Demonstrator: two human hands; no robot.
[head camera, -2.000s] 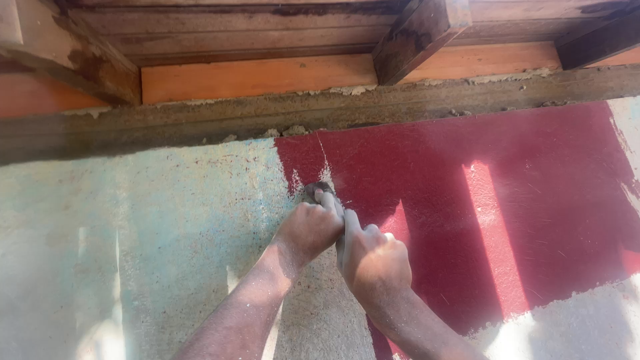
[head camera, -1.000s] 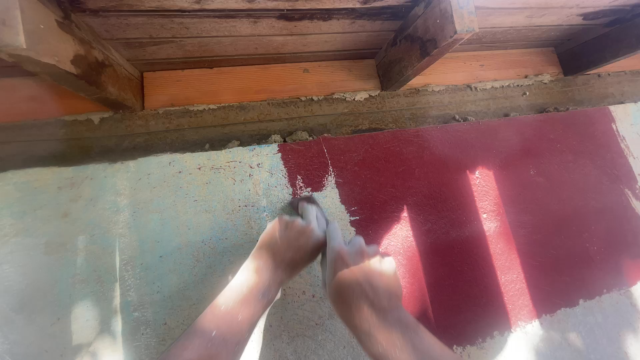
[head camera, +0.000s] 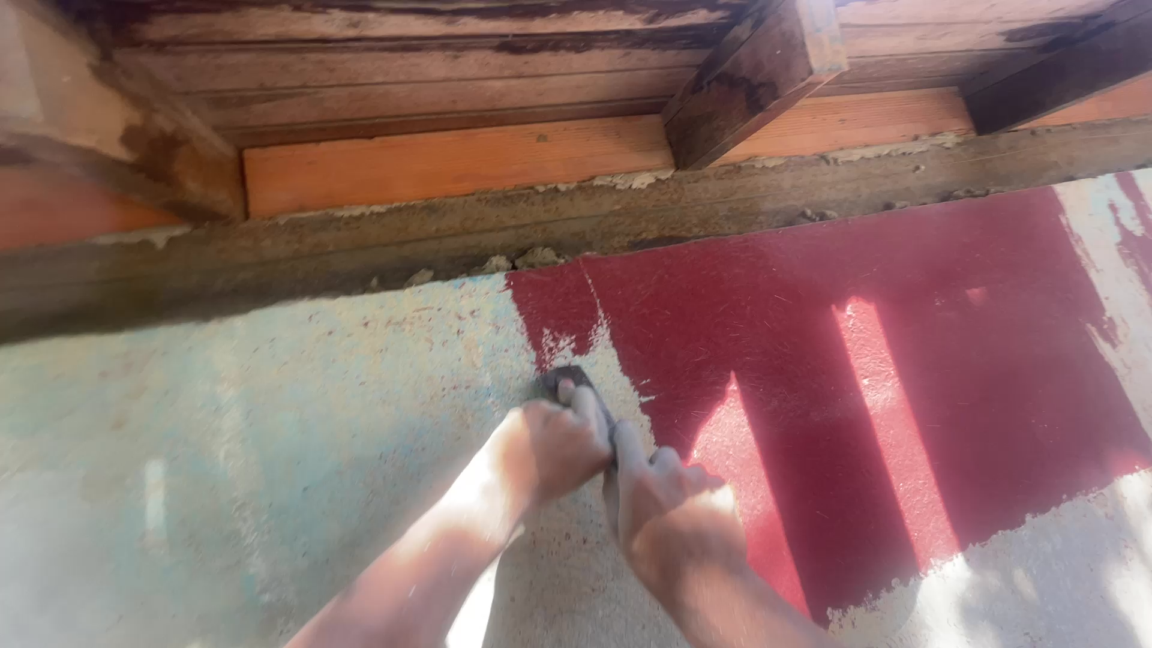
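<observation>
Both my hands grip one scraper (head camera: 565, 373), its dark blade pressed on the wall at the ragged lower edge of a narrow strip of red paint (head camera: 553, 310). My left hand (head camera: 562, 441) is closed near the blade, a finger laid along it. Lower and to the right, my right hand (head camera: 670, 504) is closed round the handle, which the fingers mostly hide. Bare, pale plaster (head camera: 621, 378) shows beside the blade. A large dark red painted area (head camera: 792, 360) spreads to the right, and worn pale green wall (head camera: 270, 432) lies to the left.
Above the wall runs a rough ledge (head camera: 432, 216) with crumbly mortar lumps (head camera: 538, 259) on it. Wooden rafters (head camera: 751, 81) jut out from under a board ceiling (head camera: 432, 72). An orange-brown board (head camera: 450, 162) fills the space between rafters. Sunlight stripes cross the red paint.
The scraper blade and my hands have shifted down the wall from near the higher part of the red strip. Less red remains on the strip's lower part than two seconds ago.
</observation>
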